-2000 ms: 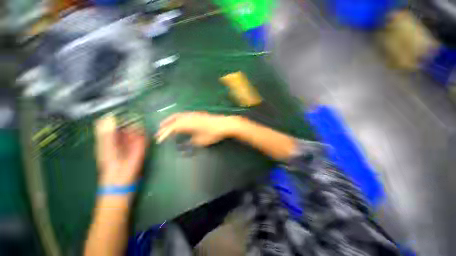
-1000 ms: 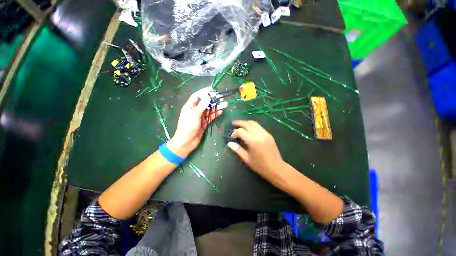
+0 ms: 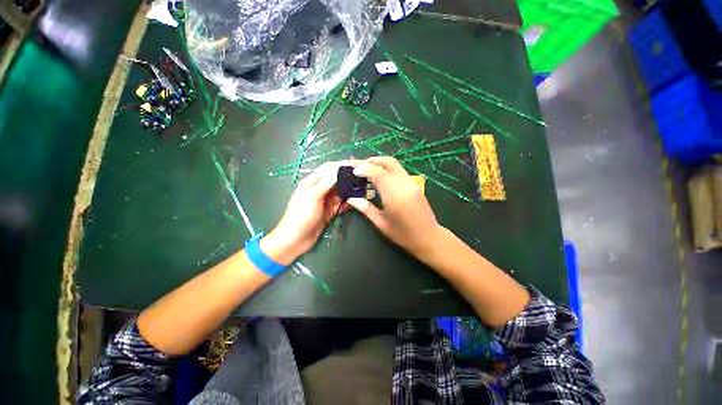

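A small black plastic part [image 3: 350, 183] is held between my two hands over the middle of the mat, with a small bright bit at its right edge. My left hand [image 3: 309, 204] grips it from the left, with thin dark wires hanging below the fingers. My right hand [image 3: 400, 198] holds its right side with thumb and fingers. The circuit board seen earlier in my left hand is mostly hidden. A yellow-orange piece [image 3: 419, 184] shows partly behind my right hand.
A clear plastic bag [image 3: 277, 55] with black parts lies at the far side. Wired units [image 3: 161, 99] lie at left, one more unit [image 3: 358, 92] beyond my hands. Green strips [image 3: 475, 111] are scattered mid-bench. A yellow block [image 3: 488, 167] lies at right. A green crate [image 3: 566, 39] stands beyond the corner.
My right hand has moved up and left to meet my left hand, bringing the black part against it. The yellow-orange piece is now partly covered by my right hand.
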